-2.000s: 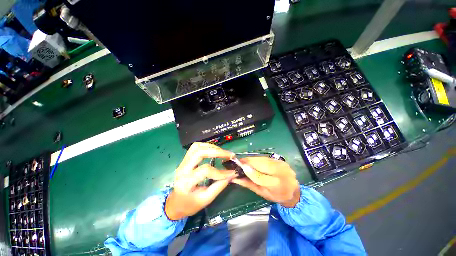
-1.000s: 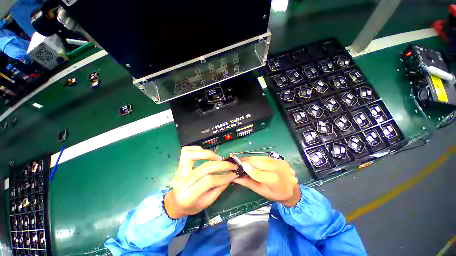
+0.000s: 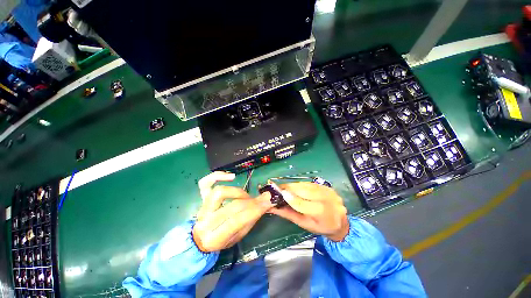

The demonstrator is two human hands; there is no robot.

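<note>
A small dark camera module is held between my two bare hands, in front of the test box. My right hand grips it from the right with thumb and fingers. My left hand touches it from the left with thumb and fingertip, its index finger raised. Fingers cover part of the module. The black test fixture box has white printing and a red light on its front edge. A square nest sits on top with a part in it.
A large black tray with filled pockets lies right of the box. The black hood and clear guard overhang it. Thin tweezers or a probe lie behind my hands. A second tray stands far left. Loose modules lie beyond the stripe.
My left fingers have shifted on the module, with the index finger now lifted off. My right hand has hardly moved. The loose modules at the left have moved to the right.
</note>
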